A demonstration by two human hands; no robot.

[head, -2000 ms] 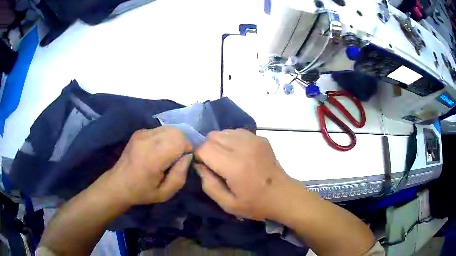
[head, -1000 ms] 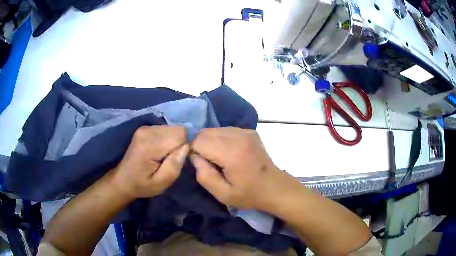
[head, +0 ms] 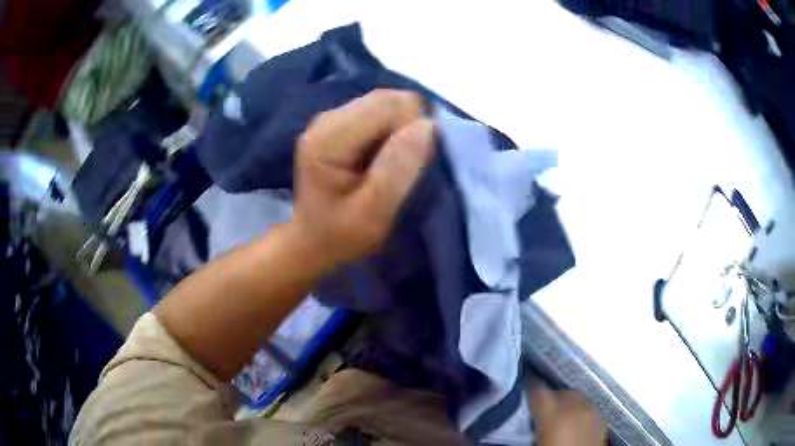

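My left hand [head: 362, 170] is raised in a fist, shut on the dark navy garment panel [head: 270, 113] at its upper edge. The panel hangs from the hand over the table's front edge towards my lap. Pale grey-blue pocket cloth [head: 488, 209] shows along the panel's right side, with a rounded pale piece below it. My right hand [head: 568, 420] is at the bottom edge of the view, blurred and partly cut off, right of the hanging cloth. Its fingers cannot be made out.
The white machine table [head: 610, 131] fills the right side, with the measuring tape [head: 584, 366] along its front edge. Red-handled scissors [head: 739, 396] and part of the needle area [head: 741, 283] are at the far right. Cloth bundles [head: 118, 165] lie at the left.
The view has swung left, and the machine and scissors have shifted right. My left hand has lifted the cloth; my right hand has parted from it and moved down to the bottom edge.
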